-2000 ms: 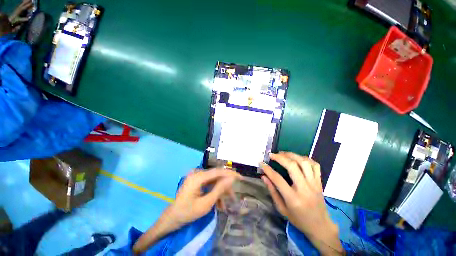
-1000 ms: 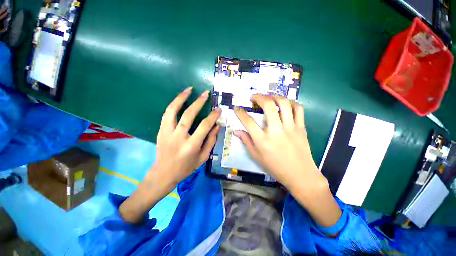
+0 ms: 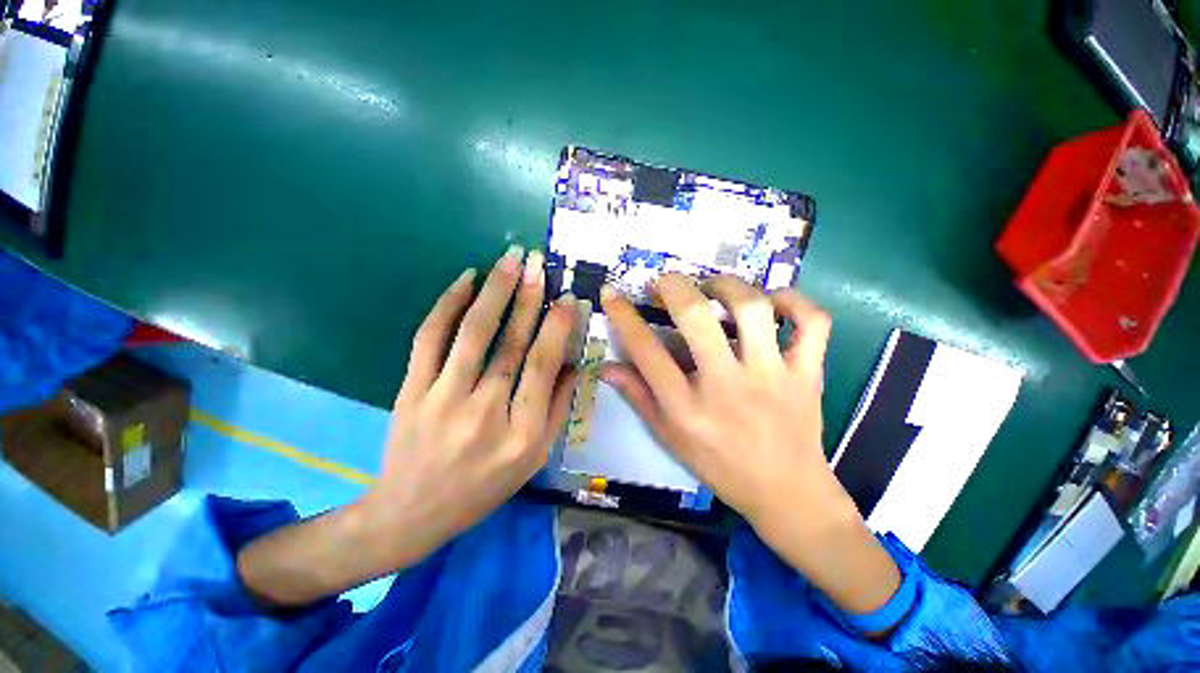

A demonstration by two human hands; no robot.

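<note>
An open-backed tablet (image 3: 684, 226) lies in front of me, its circuit board at the far end and its white battery (image 3: 619, 440) at the near end. My left hand (image 3: 480, 394) rests over the tablet's left edge, with fingertips near a small black piece (image 3: 588, 279) at the board's corner. My right hand (image 3: 724, 394) lies over the middle, fingertips along the line between board and battery. The fingers hide that strip. I cannot tell whether either hand pinches a small piece.
A white sheet with a black band (image 3: 967, 408) lies right of the tablet. A red tray (image 3: 1099, 243) stands at the right. Other open tablets lie at far left (image 3: 29, 118), lower right (image 3: 1073, 539) and upper right. A cardboard box (image 3: 99, 440) sits on the floor.
Both hands moved from the tablet's near edge up to the line between board and battery. Since the last earlier frame they have barely shifted. The view has turned, and the tablet appears more tilted.
</note>
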